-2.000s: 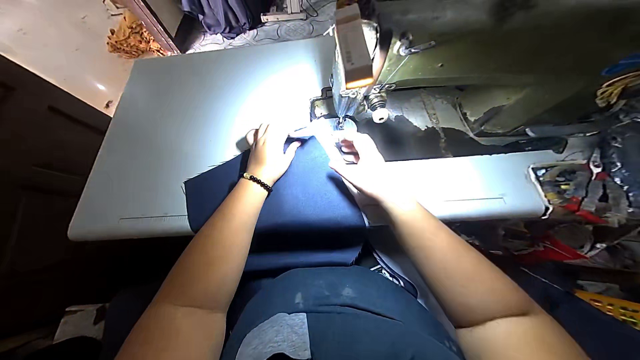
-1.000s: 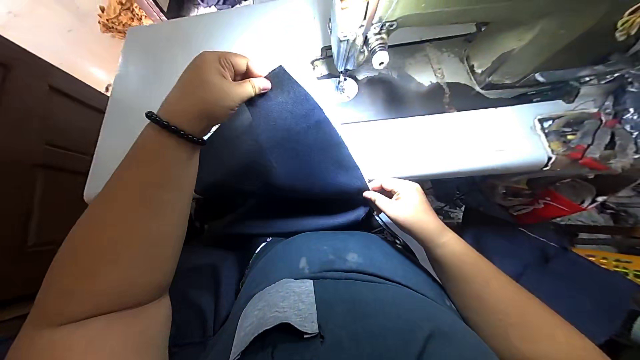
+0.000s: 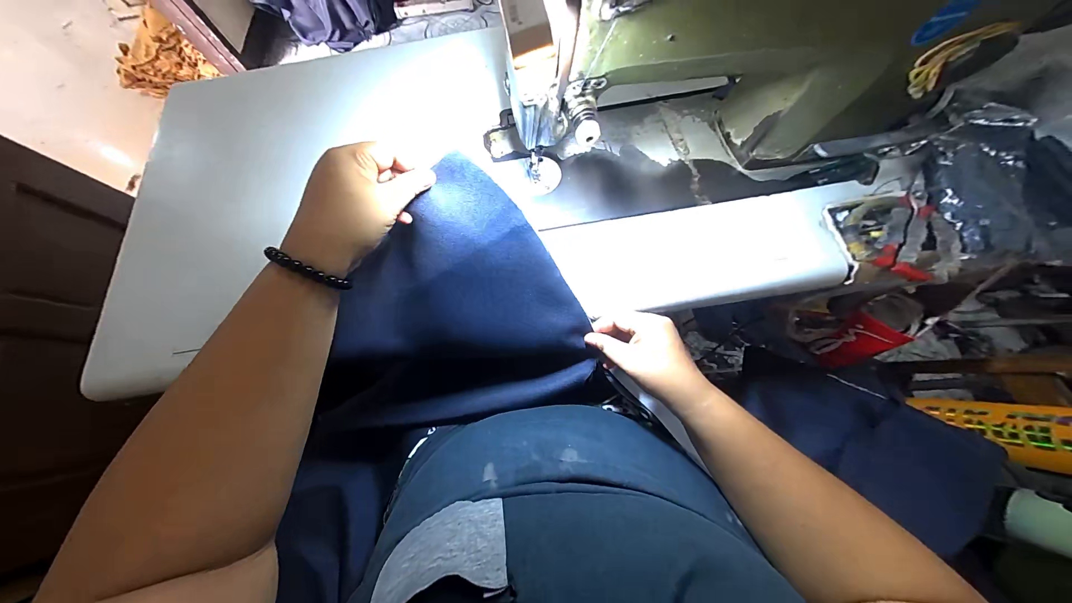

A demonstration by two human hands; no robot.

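A dark blue fabric piece (image 3: 486, 268) lies partly on the sewing table and hangs over its front edge towards my lap. My left hand (image 3: 364, 197), with a black bead bracelet at the wrist, pinches the fabric near its upper corner. My right hand (image 3: 641, 347) pinches the fabric's right edge, just off the table's front edge. The needle and presser foot (image 3: 536, 163) of a green industrial sewing machine (image 3: 804, 75) stand just right of the fabric's upper corner, apart from it.
The pale sewing table (image 3: 226, 193) extends left. A cut-out in its right end (image 3: 871, 234) holds small items. Beyond are clear plastic bags (image 3: 980, 184), a red package (image 3: 863, 339), dark fabric (image 3: 854, 444) and a yellow basket (image 3: 1005, 427). Tan scraps (image 3: 159, 59) lie on the floor.
Two seconds ago both hands were close by the needle with the fabric; my right hand has since come down to the fabric's lower right edge. Since one second ago, my left hand has moved away from my body.
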